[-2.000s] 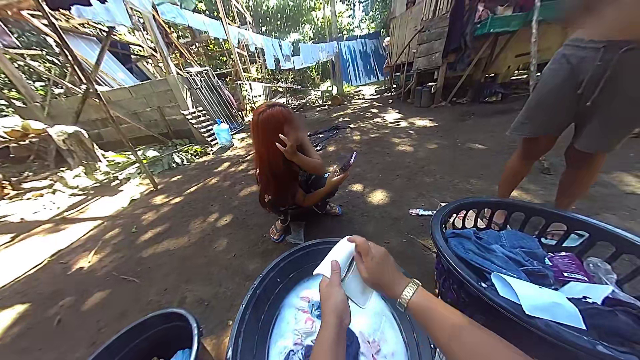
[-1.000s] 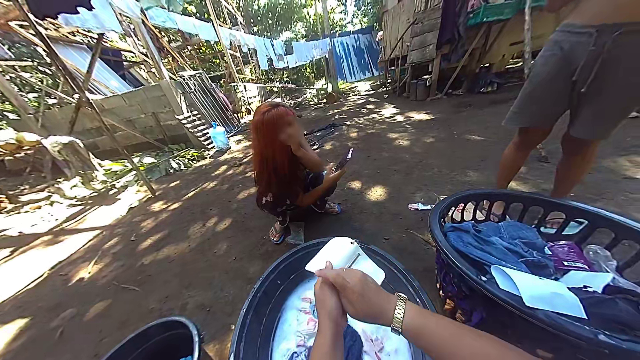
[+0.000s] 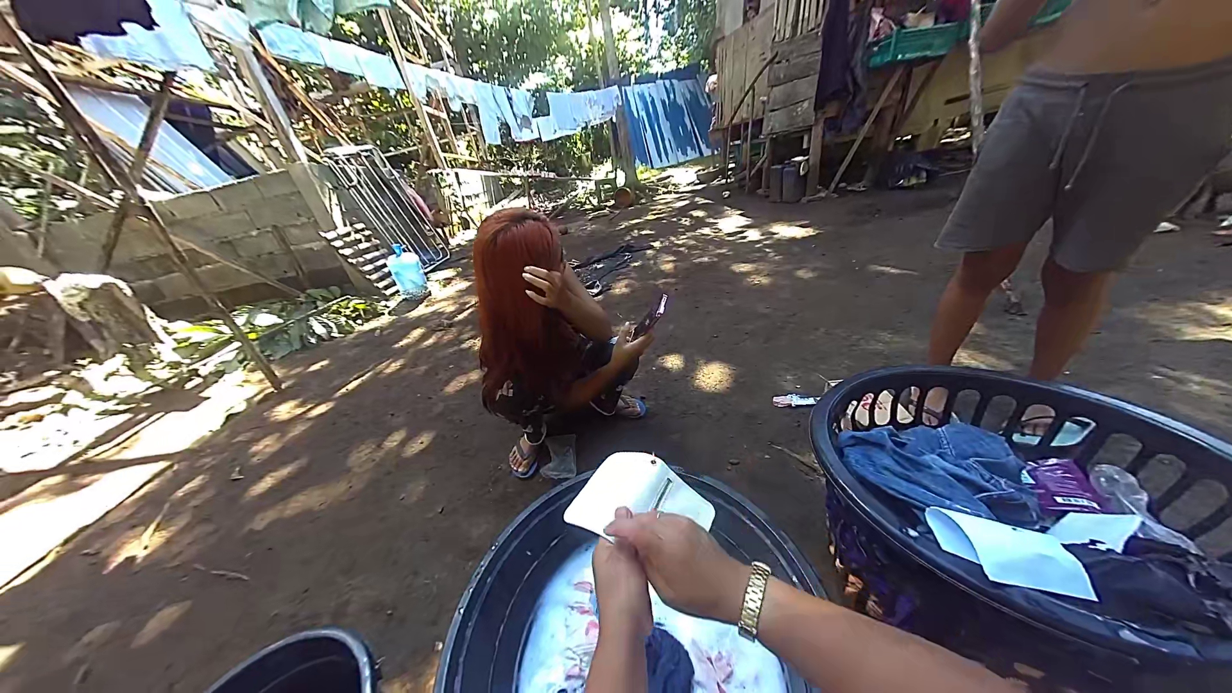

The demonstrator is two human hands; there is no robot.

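Both hands meet over a round black basin (image 3: 472, 616) that holds clothes in sudsy water (image 3: 563, 616). A white flat piece (image 3: 616, 486), of fabric or a similar thin sheet, is pinched between them and sticks out beyond the fingers. My left hand (image 3: 621, 587) is upright below it, its fingertips against my right hand (image 3: 679, 558), which closes over the piece's near edge. A gold-coloured watch (image 3: 755, 601) is on my right wrist. Dark cloth (image 3: 669, 662) lies in the suds under my hands.
At the right, a black slotted laundry basket (image 3: 833, 423) holds denim (image 3: 934, 467), white pieces (image 3: 1011, 553) and a purple packet (image 3: 1064, 486). Another black container (image 3: 361, 654) stands lower left. A person (image 3: 525, 327) squats beyond the basin with a phone; another person (image 3: 1088, 173) stands behind the basket.
My hands have come together at the near edge of the white piece; two seconds ago they were apart on it. The piece now lies more spread out beyond my fingers.
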